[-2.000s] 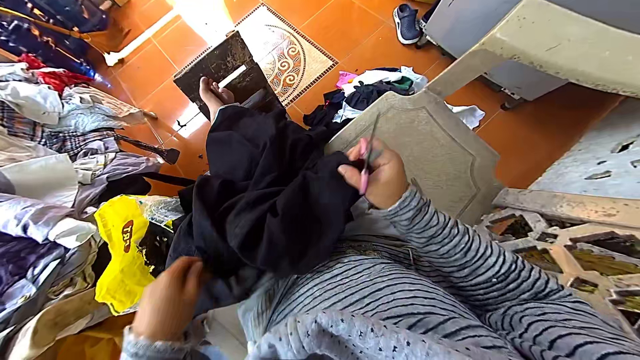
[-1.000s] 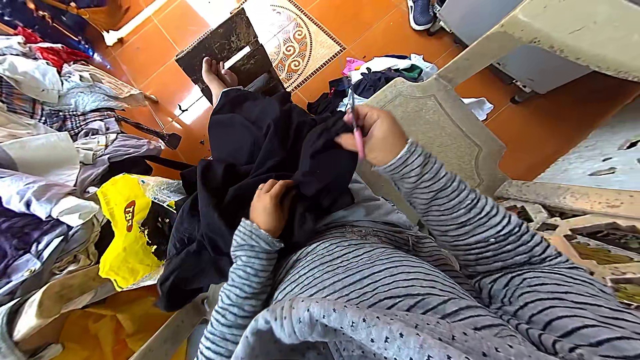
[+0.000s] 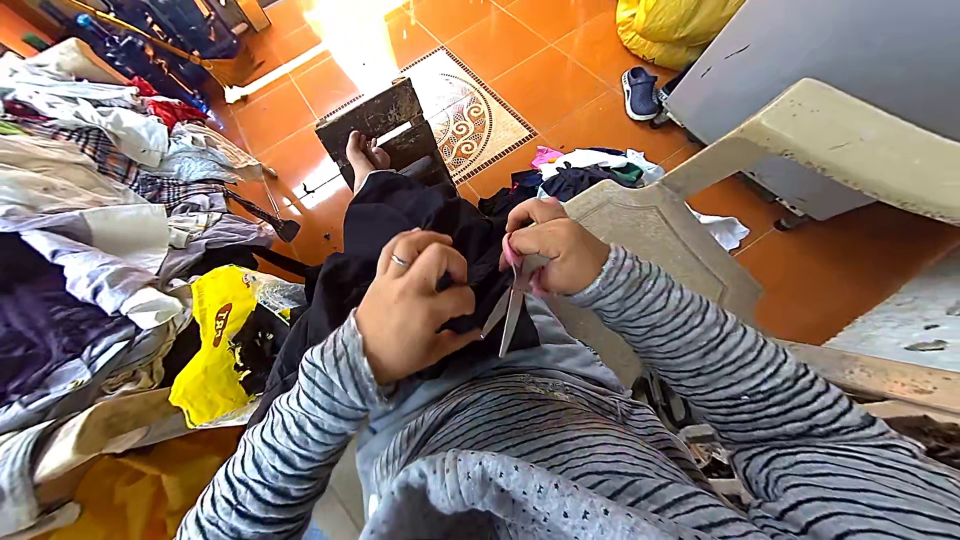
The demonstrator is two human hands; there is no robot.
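Black fabric [image 3: 405,217] lies bunched over my lap and leg. My right hand [image 3: 559,247] holds scissors [image 3: 513,300] by their pink handles, with the blades parted and pointing down toward me. Just left of the blades, my left hand [image 3: 416,300], with a ring on one finger, is over the fabric with its fingers curled. Whether those fingers pinch the cloth is hidden. My bare foot [image 3: 366,154] shows beyond the fabric, against a dark, worn board.
Piled clothes [image 3: 90,195] cover the left side, beside a yellow plastic bag [image 3: 217,337]. More clothes [image 3: 592,169] lie on the tiled floor ahead. At the right are a beige plastic chair [image 3: 862,150], a grey cabinet-like object [image 3: 810,67] and a dark blue clog [image 3: 641,94].
My left hand has come up off the lower fabric to beside the scissors. The scissors in my right hand have turned from blades up to blades down, and their blades are now parted.
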